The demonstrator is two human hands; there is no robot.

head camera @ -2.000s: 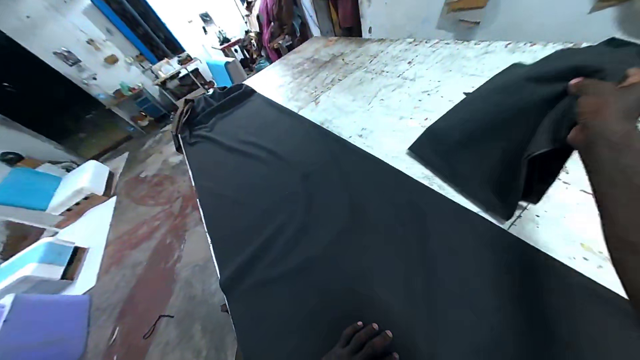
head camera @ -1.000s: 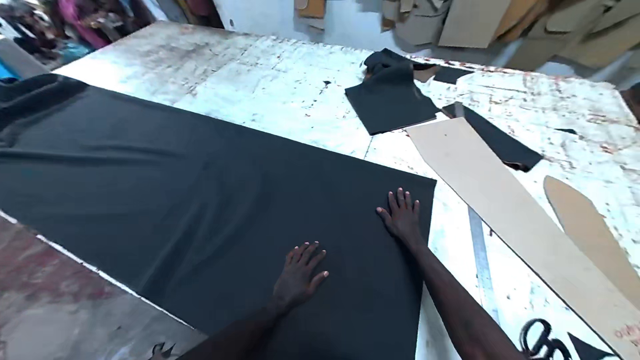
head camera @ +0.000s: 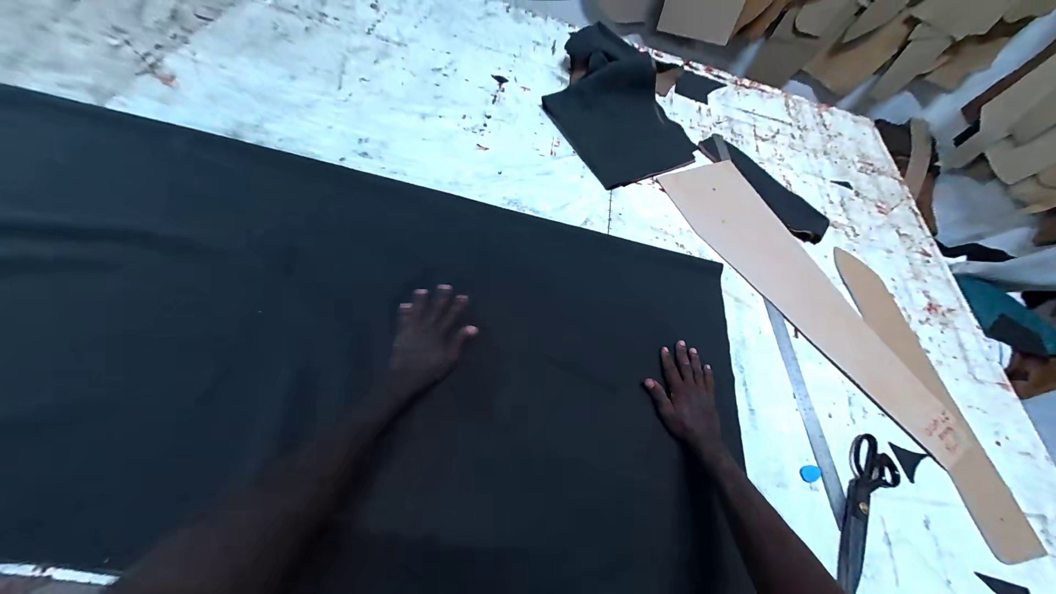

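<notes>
A wide sheet of black fabric (head camera: 528, 478) lies spread over the white worktable (head camera: 396, 99), with soft creases toward the left. My left hand (head camera: 429, 338) rests palm down near its middle, fingers spread. Close to the fabric's right edge, my right hand (head camera: 689, 400) also lies flat with fingers a little apart. Neither hand holds anything. Right of the fabric are a steel ruler (head camera: 804, 404), a long tan cardboard pattern (head camera: 808, 305) partly over it, black-handled tailor's shears (head camera: 860, 511) and a small blue disc (head camera: 810, 473).
Folded black fabric pieces (head camera: 623, 115) lie at the table's far side. A second cardboard pattern (head camera: 887, 309) sits partly under the long one, and a dark scrap (head camera: 907, 460) is beside the shears. Many cardboard patterns (head camera: 874, 41) hang beyond the far edge.
The piece of fabric held by my right hand two seconds ago is let go; that hand now lies on the sheet. The view has swung right. Since one second ago, my hands are farther apart.
</notes>
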